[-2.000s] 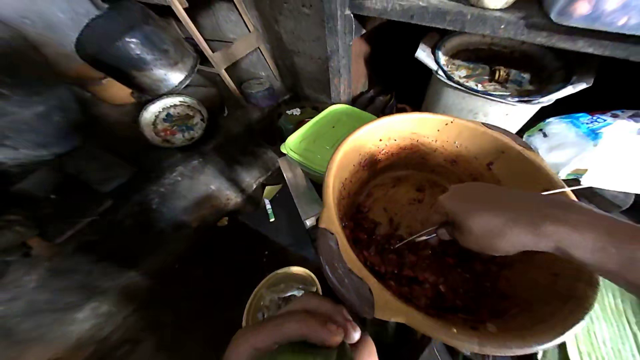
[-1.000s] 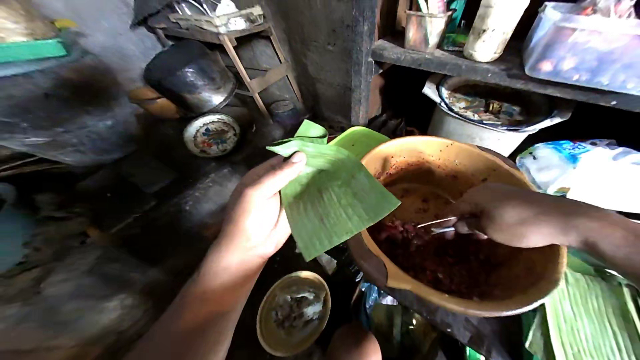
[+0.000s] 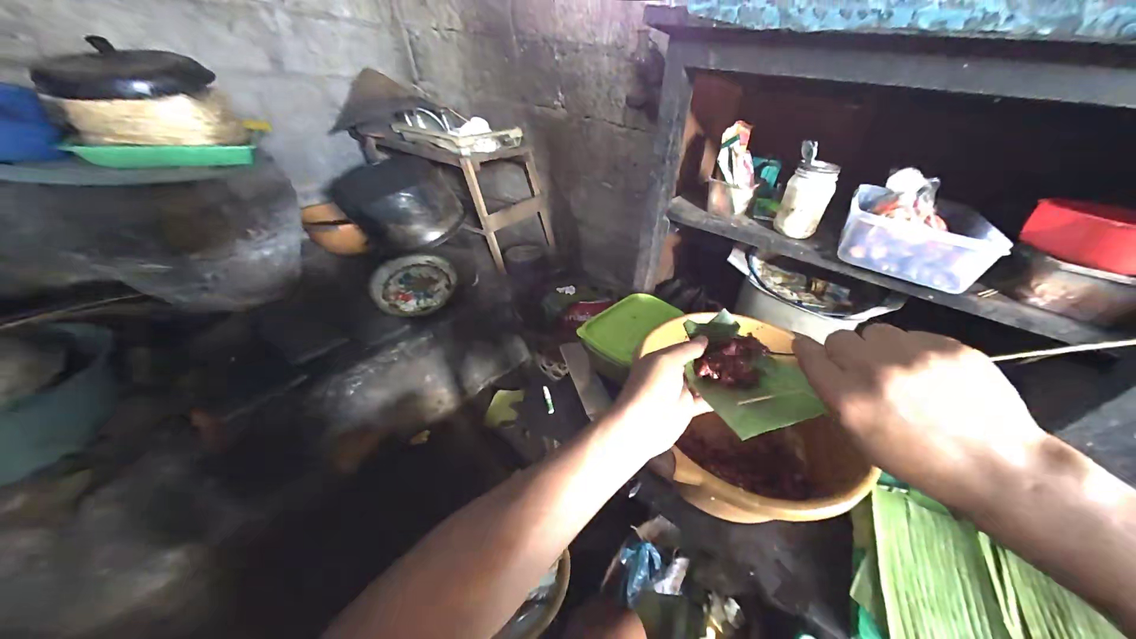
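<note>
My left hand (image 3: 661, 395) holds a piece of banana leaf (image 3: 759, 404) by its left edge, above a yellow-orange basin (image 3: 754, 512). A heap of dark red, moist food mixture (image 3: 732, 359) lies on the leaf. Over the right side of the basin, my right hand (image 3: 905, 399) grips a thin metal utensil (image 3: 783, 355), probably a spoon, whose tip reaches the heap; its bowl is hidden. More of the red mixture (image 3: 763, 461) lies in the bottom of the basin.
Banana leaves (image 3: 941, 559) lie at the lower right. A lime-green lidded container (image 3: 628, 328) stands behind the basin's left side. Behind it all runs a wooden shelf (image 3: 799, 253) with a jar (image 3: 806, 200) and a plastic tub (image 3: 923, 240); a white pot (image 3: 790, 311) stands below.
The red mixture is now on the leaf, which was bare one second ago. My right hand has risen out of the basin to the leaf. The view has tilted up.
</note>
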